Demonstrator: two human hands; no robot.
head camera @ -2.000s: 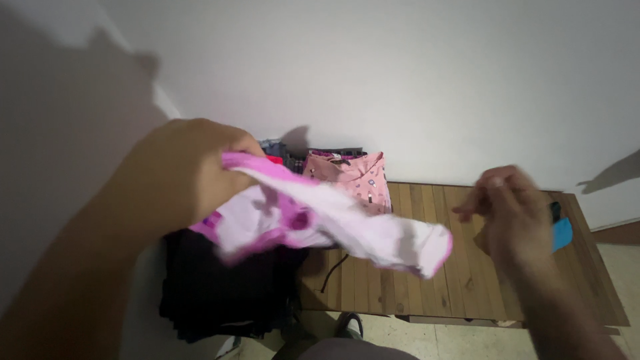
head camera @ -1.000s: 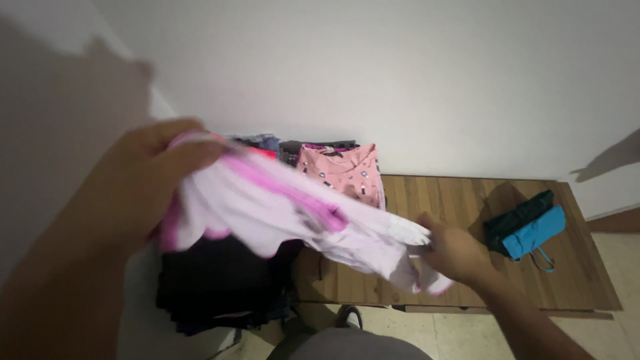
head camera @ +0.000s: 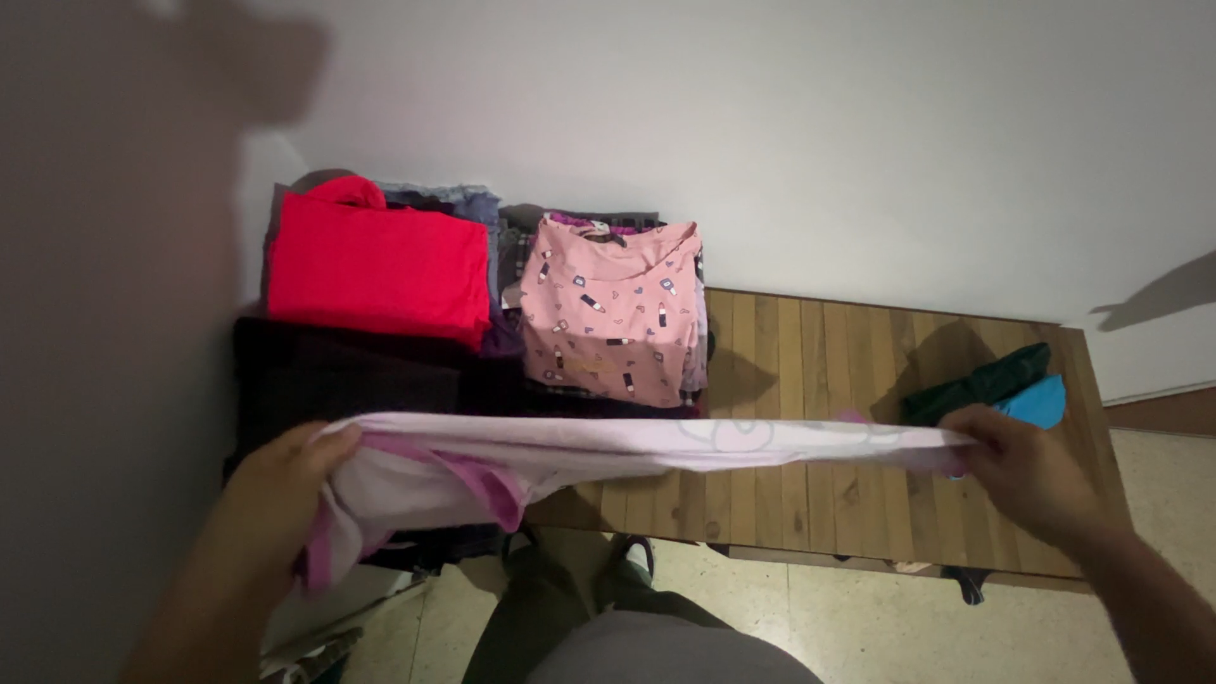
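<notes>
A white garment with pink trim (head camera: 589, 445) is stretched sideways between my hands, above the wooden bench. My left hand (head camera: 285, 494) grips its left end, where a pink-edged part hangs down. At the right, my right hand (head camera: 1026, 475) pinches the other end, in front of a blue cloth item (head camera: 1037, 403). Behind the garment lie a folded red garment (head camera: 380, 271) and a folded pink printed top (head camera: 613, 318), each on a pile of clothes. Dark folded clothes (head camera: 351, 380) are partly hidden by the stretched garment.
The slatted wooden bench (head camera: 807, 361) stands against a pale wall (head camera: 760, 142). A dark green folded item (head camera: 988, 380) lies beside the blue one near its right end. My legs and shoes (head camera: 635, 556) are at the bench's front edge, over a tiled floor (head camera: 798, 617).
My right hand was free two seconds ago and then took hold of the garment. The garment is now pulled out straight and level. The red garment has come into fuller view.
</notes>
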